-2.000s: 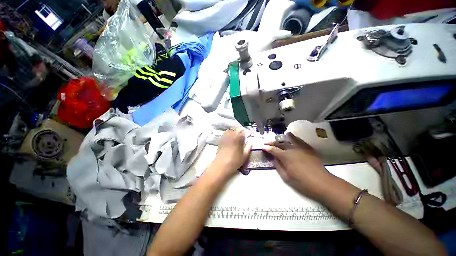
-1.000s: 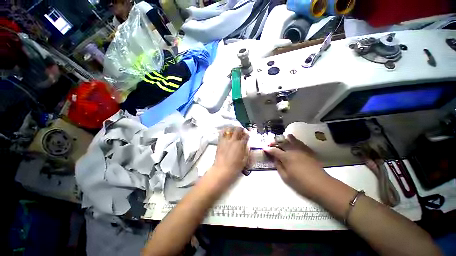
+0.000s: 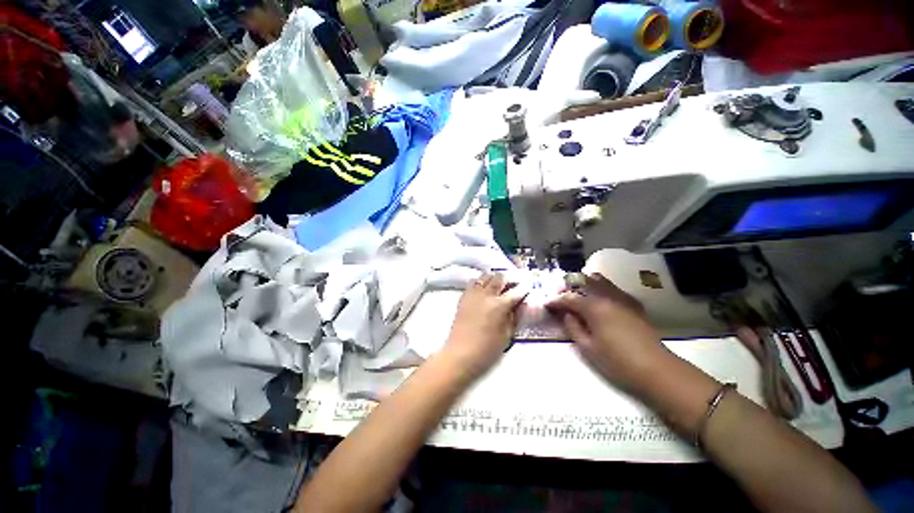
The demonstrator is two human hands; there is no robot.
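The white sewing machine [image 3: 621, 170] stands in front of me, its needle area [image 3: 546, 263] brightly lit. A small whitish cut piece [image 3: 539, 291] lies under the needle area, washed out by glare. My left hand [image 3: 485, 323] presses on its left side with the fingertips. My right hand [image 3: 611, 326] has its fingertips on its right side, close to the presser foot. The fingers hide part of the piece. A heap of light-grey cut pieces [image 3: 271, 321] lies left of my left hand and hangs over the table edge.
A ruler [image 3: 561, 426] runs along the table's front edge. A red-handled tool [image 3: 805, 363] and a brownish cord bundle [image 3: 770, 373] lie at right. Blue fabric [image 3: 401, 180], a black garment [image 3: 326, 180], and clear [image 3: 291, 95] and red [image 3: 200, 200] bags are behind left. Blue thread cones [image 3: 631, 27] stand behind the machine.
The view has shifted, so the machine and heap appear slightly lower and further right. My left fingers have moved closer to my right fingertips, at the front of the needle.
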